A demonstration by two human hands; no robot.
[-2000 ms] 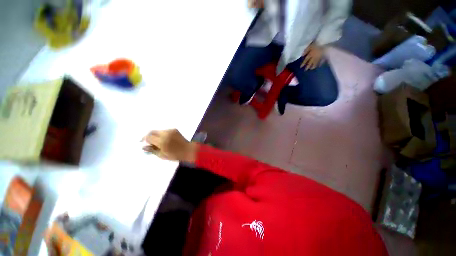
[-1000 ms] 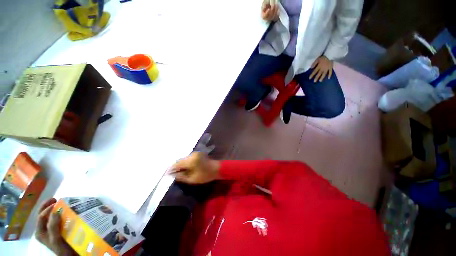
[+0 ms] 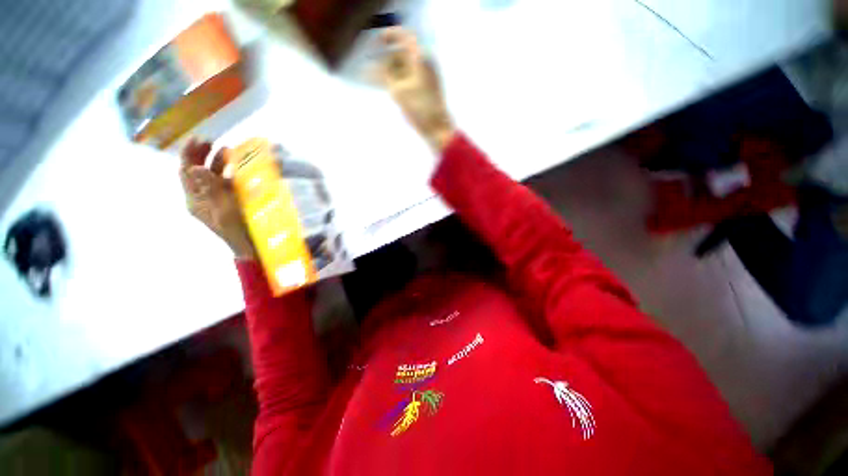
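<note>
My left hand (image 3: 212,193) is at the left side of an orange-yellow retail box (image 3: 271,218) and holds it at the table's front edge. The box's printed grey-white panel faces right, and its lower end overlaps my sleeve. My right hand (image 3: 414,85) is raised over the table to the right of the box, near a short dark object (image 3: 382,19). The hand is blurred, and I cannot tell if the fingers hold anything. A second orange and grey retail box (image 3: 184,82) lies on the table beyond my left hand.
The white table (image 3: 121,265) runs across the view. Part of a brown carton (image 3: 327,26) is cut off at the top edge. A dark looped bundle (image 3: 35,249) lies at the far left. A red stool (image 3: 683,203) and a person's dark-clothed leg (image 3: 790,270) are beyond the table edge at right.
The view has turned and shifted left along the table. My right hand has moved from the table's front edge to near the carton. The tape dispenser has left the view.
</note>
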